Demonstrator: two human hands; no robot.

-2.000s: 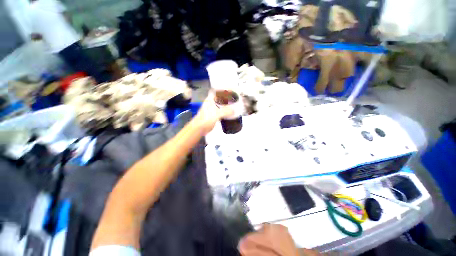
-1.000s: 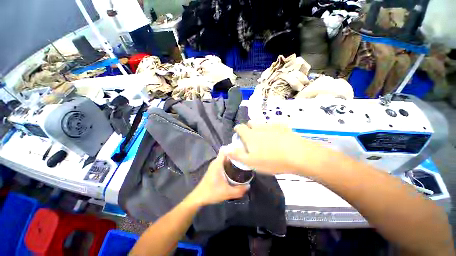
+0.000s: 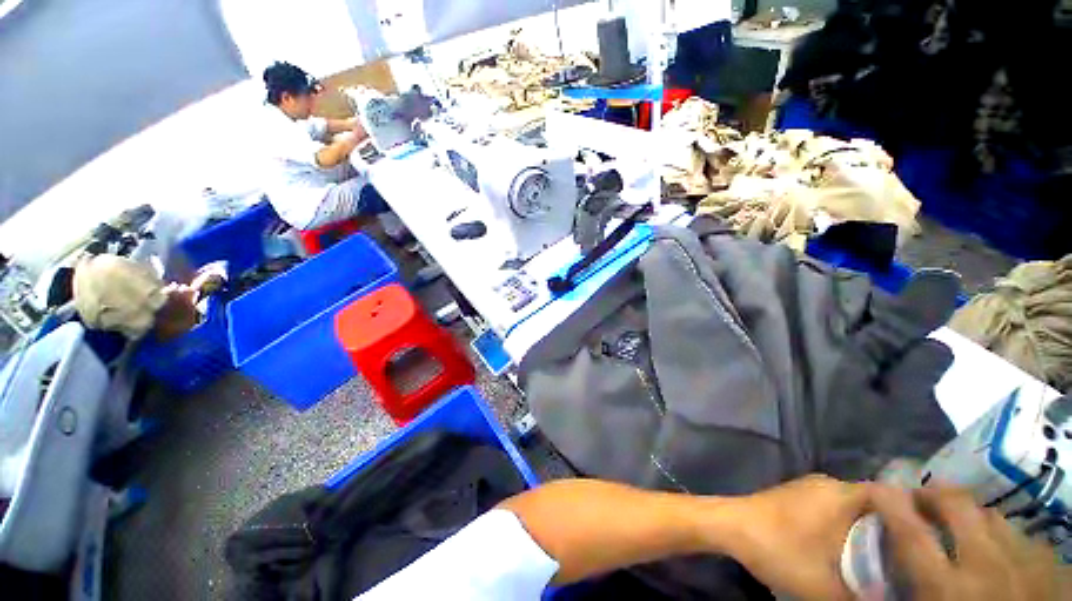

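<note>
A cup (image 3: 865, 561) shows as a whitish round rim between my hands at the lower right; its contents cannot be seen. My left hand (image 3: 805, 531) is around its left side. My right hand (image 3: 982, 549) is blurred and closed over its right side, partly cut off by the frame's edge. A dark grey garment (image 3: 729, 364) with pale stitching lies in a heap on the table just behind my hands. The white sewing machine head (image 3: 999, 452) is partly in view at the right edge.
A second machine (image 3: 529, 194) stands beyond the garment. A person (image 3: 312, 164) sits at a machine further back. A red stool (image 3: 394, 340), a blue bin (image 3: 312, 311) and a bin (image 3: 464, 411) with dark cloth are on the floor at left. Beige cloth (image 3: 811, 176) lies behind.
The view has swung left, bringing the stool, bins and seated person into view. The hands and cup now show at the lower right. Earlier the right hand was low, then it joined the left at the cup.
</note>
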